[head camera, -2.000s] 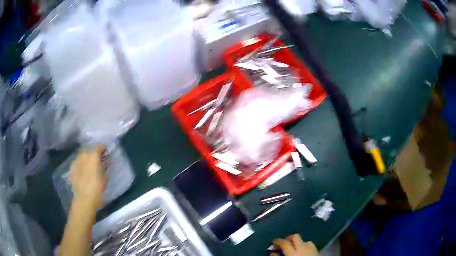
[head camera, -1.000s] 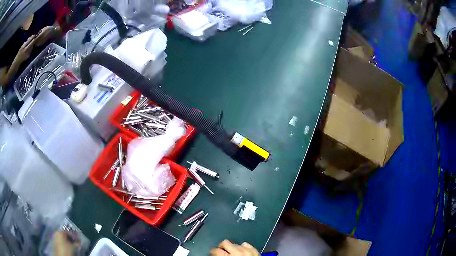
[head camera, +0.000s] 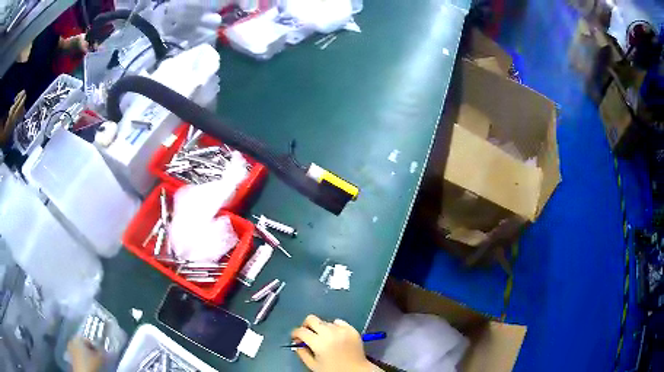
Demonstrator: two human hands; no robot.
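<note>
My right hand (head camera: 327, 344) is at the bottom centre, closed around a blue pen-like tool (head camera: 374, 336) whose thin tip points left over the green bench. My left hand (head camera: 86, 354) is blurred and cut off at the lower left edge, over a small clear plastic box (head camera: 102, 327) with a few silver parts; whether it holds anything cannot be told. The white parts tray (head camera: 149, 336) with silver parts is cut off at the bottom. A black smartphone (head camera: 200, 320) lies right of the tray with a white paper label (head camera: 250, 343) at its end. Loose slim parts (head camera: 269, 302) lie beside it.
Two red bins (head camera: 211, 290) hold metal pieces and a whitish bag (head camera: 196, 225). A black flexible arm (head camera: 240, 138) ends over the bench. White scraps (head camera: 337, 276) lie right of centre. Open cartons (head camera: 488, 182) stand beyond the right bench edge. Another person's hand shows at upper left.
The view has swung right since the first frame, then slightly back. My right hand has come further into view, showing the blue tool. My left hand remains at the small clear box.
</note>
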